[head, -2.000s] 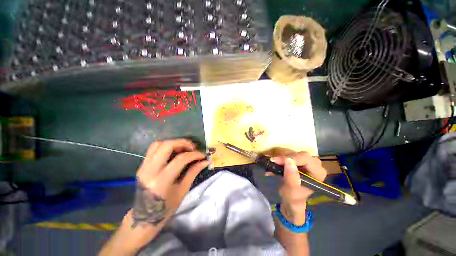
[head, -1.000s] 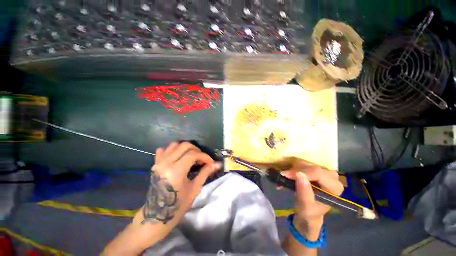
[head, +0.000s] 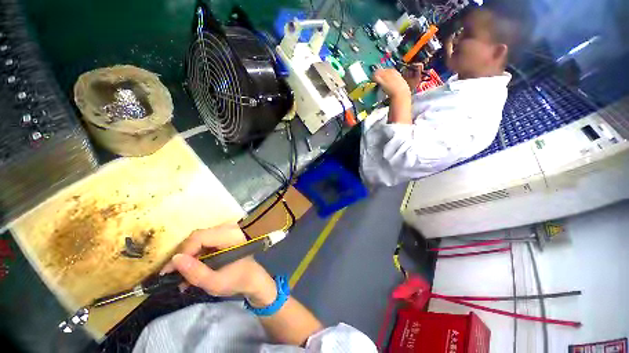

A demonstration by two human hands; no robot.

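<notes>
My right hand (head: pixel 222 265) holds a soldering iron (head: pixel 183 276) with a black grip, its metal shaft pointing down-left over the lower corner of the work pad (head: pixel 162 189). A small silvery component (head: pixel 74 319) shows at the iron's tip, near the pad's lower edge; whether they touch is unclear. The pale yellow pad has brown burn specks and a dark clump (head: pixel 136 246) on it. My left hand is out of the picture. A component tray (head: pixel 41 148) with dark and silvery parts is cut off at the left edge.
A tan rough-rimmed cup (head: pixel 124 110) with silvery contents stands behind the pad. A black fan (head: pixel 234 86) and a pale device (head: pixel 314 79) stand to its right. Another person in a pale coat (head: pixel 438 127) works at the bench. A red box (head: pixel 441 334) is on the floor.
The view has swung to the right, so the other worker and the cabinet now show. My left hand, the solder wire and most red wires have left the picture. My right hand still holds the iron.
</notes>
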